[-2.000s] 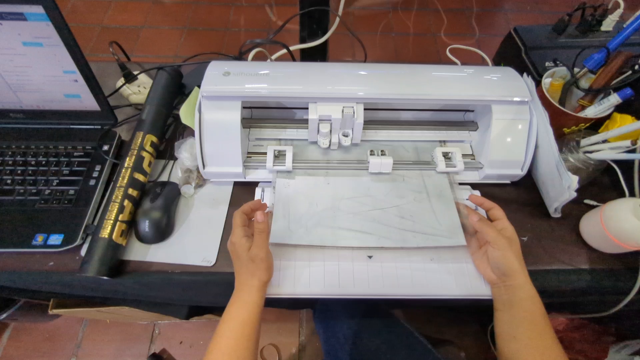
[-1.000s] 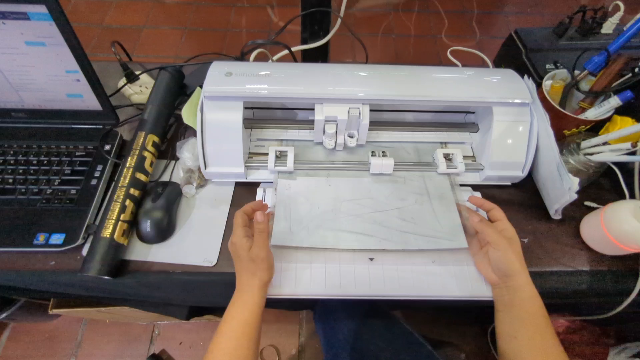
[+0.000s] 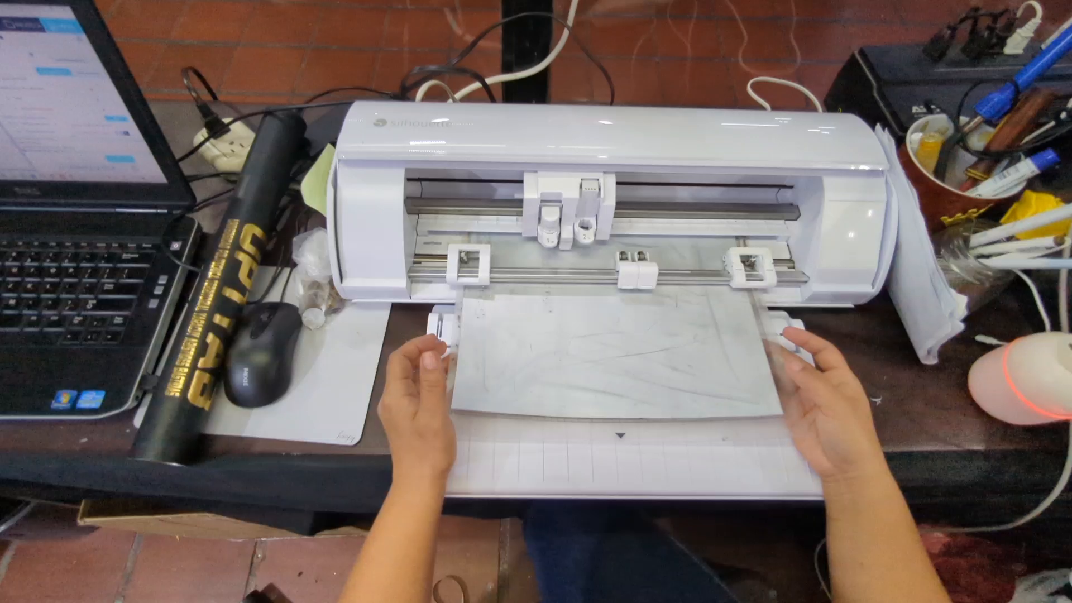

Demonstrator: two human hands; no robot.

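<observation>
A white Silhouette cutting machine (image 3: 611,138) stands on the dark table. A grey, scuffed sheet (image 3: 615,356) runs out of its front under the roller bar, over a white gridded extension tray (image 3: 632,469). The tool carriage (image 3: 568,209) sits left of the machine's middle. My left hand (image 3: 419,410) is at the sheet's left edge, thumb and fingers close together beside a white tray bracket. At the right edge is my right hand (image 3: 825,402), its fingers by the other bracket. Whether either hand pinches the sheet or only touches it cannot be told.
On the left are an open laptop (image 3: 79,310), a black tube with gold lettering (image 3: 222,293), a black mouse (image 3: 262,352) and a small plastic bag (image 3: 312,260). On the right stand a cup of pens (image 3: 946,184), folded papers (image 3: 921,268) and a white-pink rounded device (image 3: 1022,377). Cables run behind the machine.
The tool carriage has shifted right, then slightly back left, along its rail. Both hands have stayed at the sheet's sides.
</observation>
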